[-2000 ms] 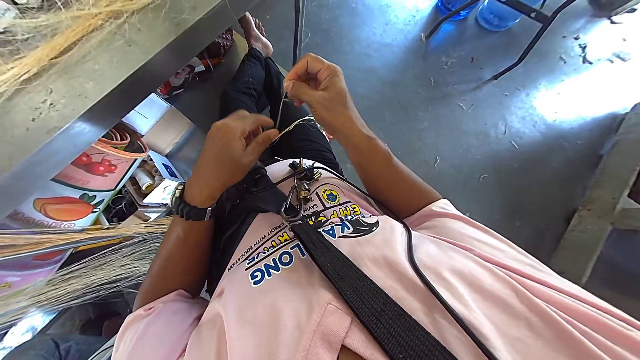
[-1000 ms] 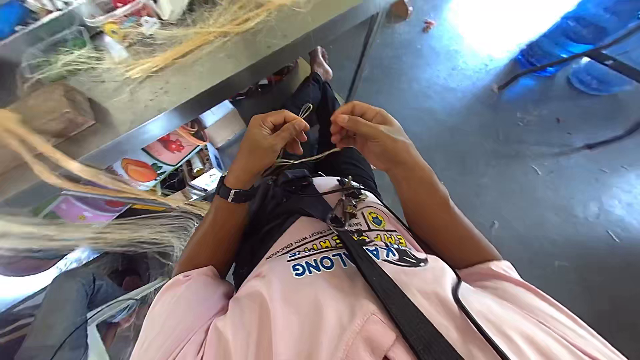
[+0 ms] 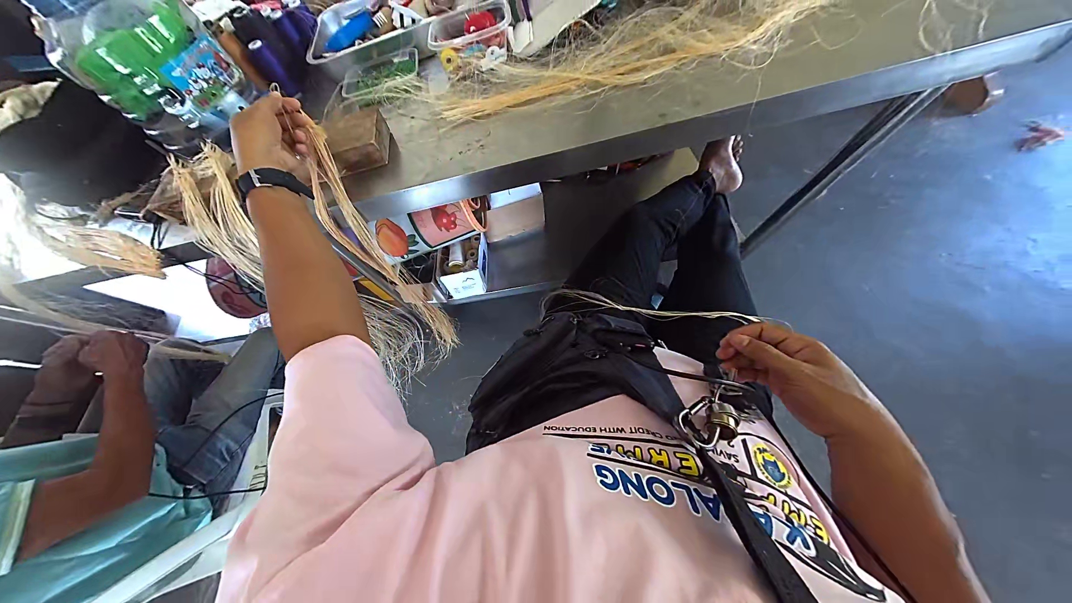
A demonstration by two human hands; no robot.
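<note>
My left hand [image 3: 272, 130], wearing a dark wristwatch [image 3: 272, 180], reaches to the table's left part with its fingers curled. A small thin loop [image 3: 275, 87] sticks up above them, and long pale fibre strands [image 3: 343, 201] hang beside the fingertips. What the palm holds is partly hidden. Over my lap, my right hand [image 3: 766, 356] has thumb and fingers pinched together at the end of a thin pale fibre strand [image 3: 662, 312], which lies across my dark trousers. Another fibre bundle [image 3: 213, 205] hangs over the table edge left of my left wrist.
The metal table [image 3: 536, 134] carries a wooden block [image 3: 358, 141], loose fibres [image 3: 603, 67], plastic containers [image 3: 471, 29], thread spools [image 3: 268, 60] and a clear jar [image 3: 142, 63]. Boxes [image 3: 465, 272] stand below. At left sits another person, hands [image 3: 100, 356] together. A keyring [image 3: 712, 419] hangs at my waist.
My left hand has moved away from my right hand, from over my lap to the fibres at the table. The hands are now far apart. The view has swung left.
</note>
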